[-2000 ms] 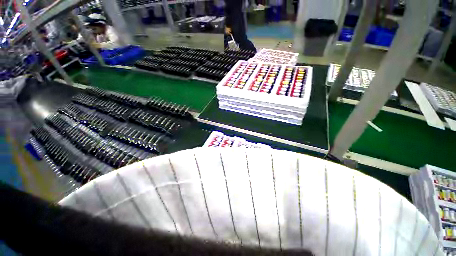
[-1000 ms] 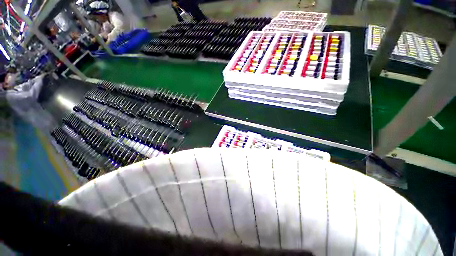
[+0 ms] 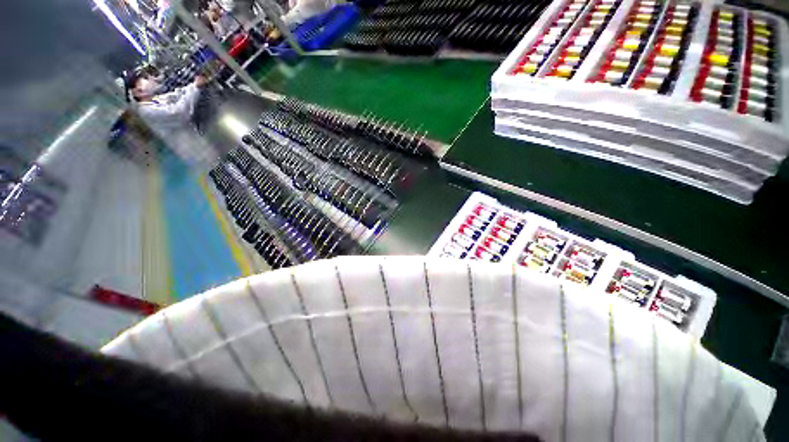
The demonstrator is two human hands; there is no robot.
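Neither of my hands is in view. White striped cloth (image 3: 415, 345) fills the lower middle and hides what lies below. Just beyond it a white blister tray (image 3: 538, 216) holds cylindrical parts with red, yellow and dark ends; its near side is hidden by the cloth. A corner of a white sheet (image 3: 754, 388) shows at the lower right.
Stacked blister trays (image 3: 623, 129) full of cylinders stand on the raised dark green surface at upper right. Black trays (image 3: 320, 177) with rows of shiny-pointed parts lie left of centre. More black trays (image 3: 441, 26) and a blue bin (image 3: 324, 28) are behind. A person (image 3: 164, 99) is at far left.
The view has swung left and down. The stacked trays have shifted right in the picture and look nearer. More of the near tray, the floor and the person at left now shows.
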